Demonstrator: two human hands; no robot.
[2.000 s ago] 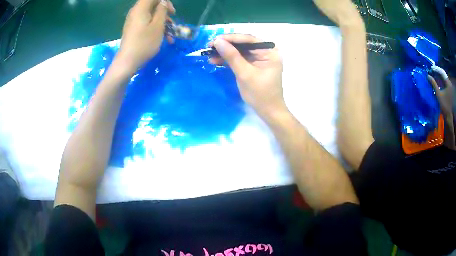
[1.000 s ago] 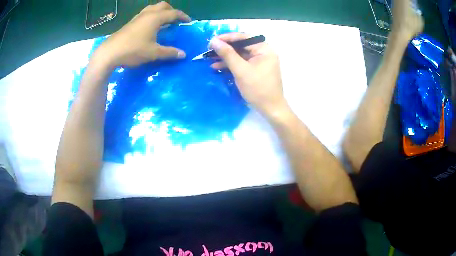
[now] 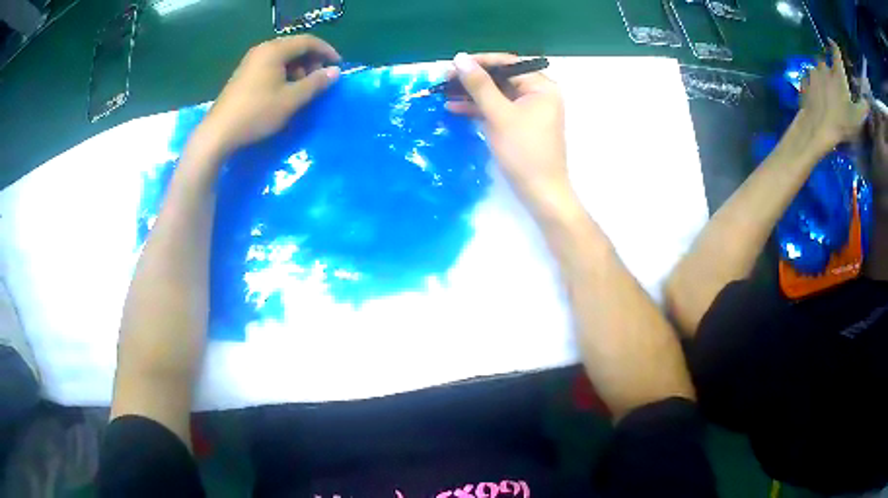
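Observation:
My right hand (image 3: 521,112) holds a slim black pen-like tool (image 3: 516,68), its pale tip pointing left over the heap of blue film (image 3: 351,195). The heap lies on a long white sheet (image 3: 623,195). My left hand (image 3: 268,88) is over the heap's upper left edge, thumb and fingers curled towards each other. A thin pale line shows by its fingertips; I cannot tell whether it is held. A phone part (image 3: 309,12) lies on the green surface just beyond my left hand, cut off by the top edge.
Another phone part (image 3: 113,63) lies at the far left. Several more (image 3: 693,27) lie at the far right. A clear plastic strip (image 3: 716,86) is right of the sheet. A neighbour's arm (image 3: 755,219) reaches up beside an orange tray (image 3: 823,282) holding blue film.
My left hand has left the phone end it was at two seconds ago and now curls its fingers. My right hand shifted slightly right with the tool. The neighbour's arm swung right.

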